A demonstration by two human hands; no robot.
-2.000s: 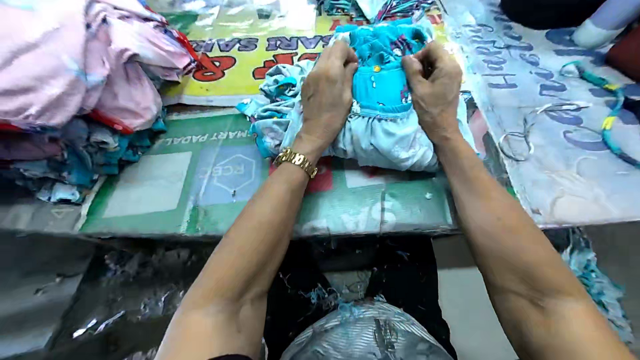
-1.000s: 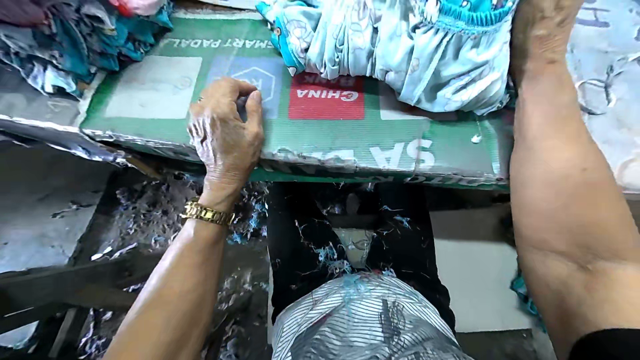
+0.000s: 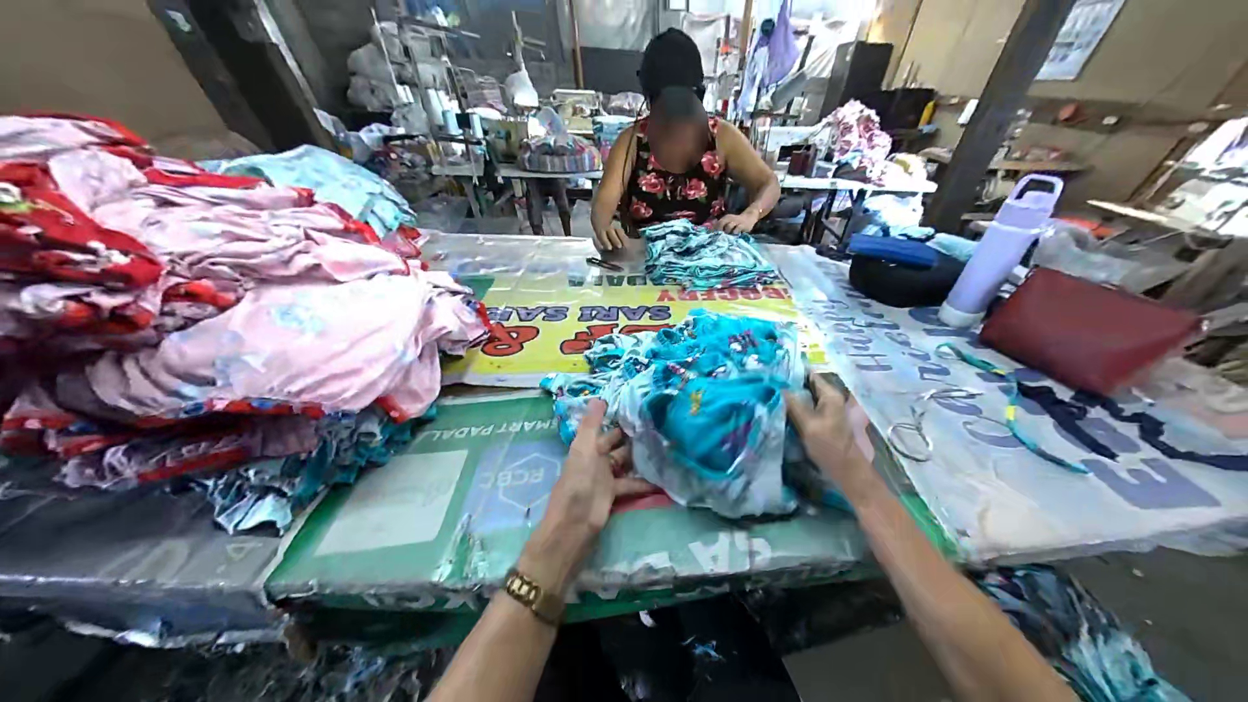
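Note:
A bunched turquoise and pale blue printed garment point(image 3: 717, 419) lies on the banner-covered table in front of me. My left hand point(image 3: 595, 463), with a gold-coloured watch on its wrist, is at the garment's left side, fingers spread and touching the cloth. My right hand point(image 3: 827, 424) is at the right side with its fingers against the fabric; whether they pinch it is hard to tell. More turquoise printed cloth lies just behind, touching the garment.
A tall heap of pink and red garments point(image 3: 263, 312) stands at left. Across the table point(image 3: 390, 556) a person point(image 3: 682, 146) handles turquoise cloth point(image 3: 707, 255). At right are scissors point(image 3: 912, 434), a tape measure point(image 3: 1014, 414), a maroon pouch point(image 3: 1092, 327) and a lilac bottle point(image 3: 1004, 249).
My left hand has moved from the table's front edge to the garment's left side. The view has tilted up, bringing in the person across the table.

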